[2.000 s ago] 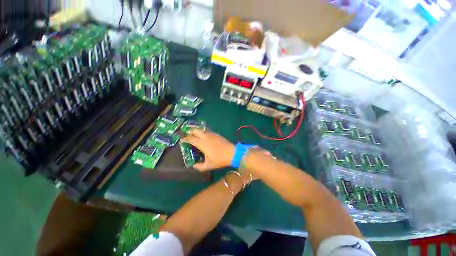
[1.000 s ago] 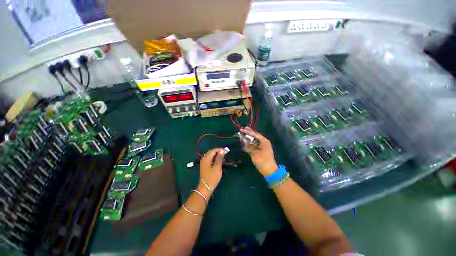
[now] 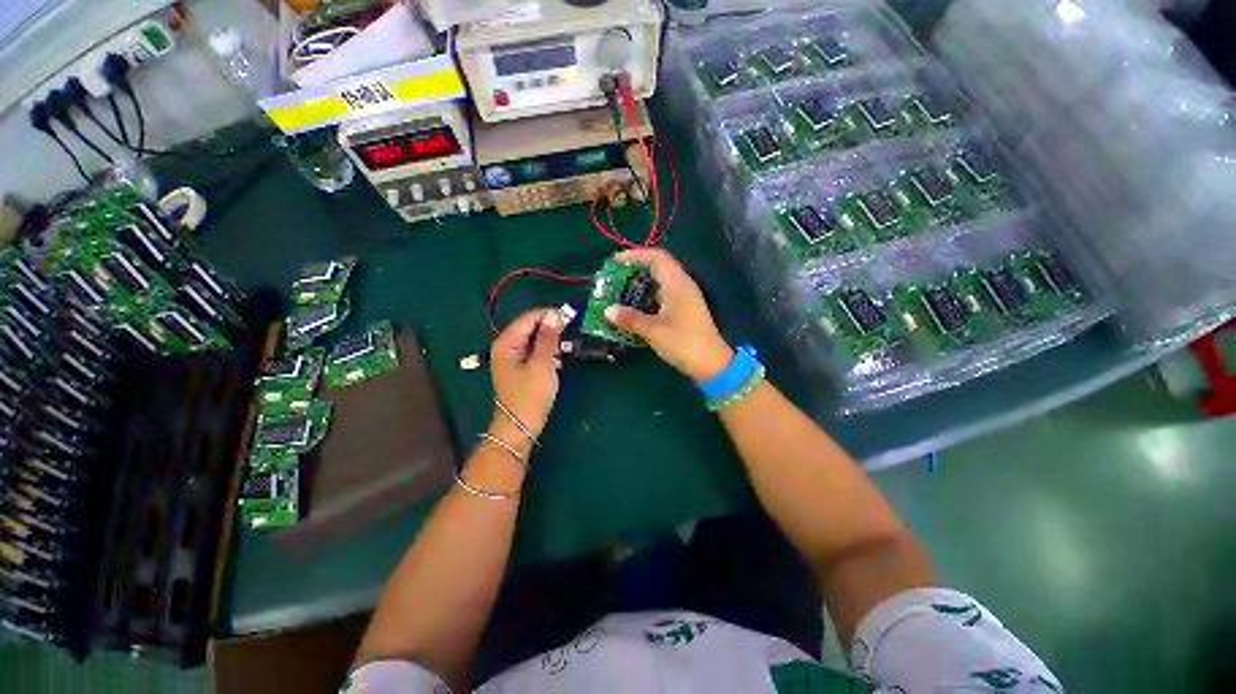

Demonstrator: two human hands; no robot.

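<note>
My right hand (image 3: pixel 667 315) holds a green single circuit board (image 3: pixel 622 296) by its edges, its dark display block partly covered by the fingers. My left hand (image 3: pixel 526 363) pinches a small white test lead connector (image 3: pixel 567 313) just left of the board. A narrow gap shows between connector and board. A red test lead (image 3: pixel 522 275) loops behind my left hand. Several single boards (image 3: pixel 286 431) lie on and beside the brown pad (image 3: pixel 373 441) at the left.
Clear blister trays (image 3: pixel 868 244) filled with green boards stand at the right. The bench meter (image 3: pixel 549 68) and DC power supply (image 3: pixel 409 152) stand at the back. The black PCB rack (image 3: pixel 156 475) with upright panels is at the left. A small white cap (image 3: pixel 469 362) lies on the mat.
My right hand has brought the board from the brown pad to mid-mat and turned its display side into view. My left hand has taken up the connector. The view has swung right and down.
</note>
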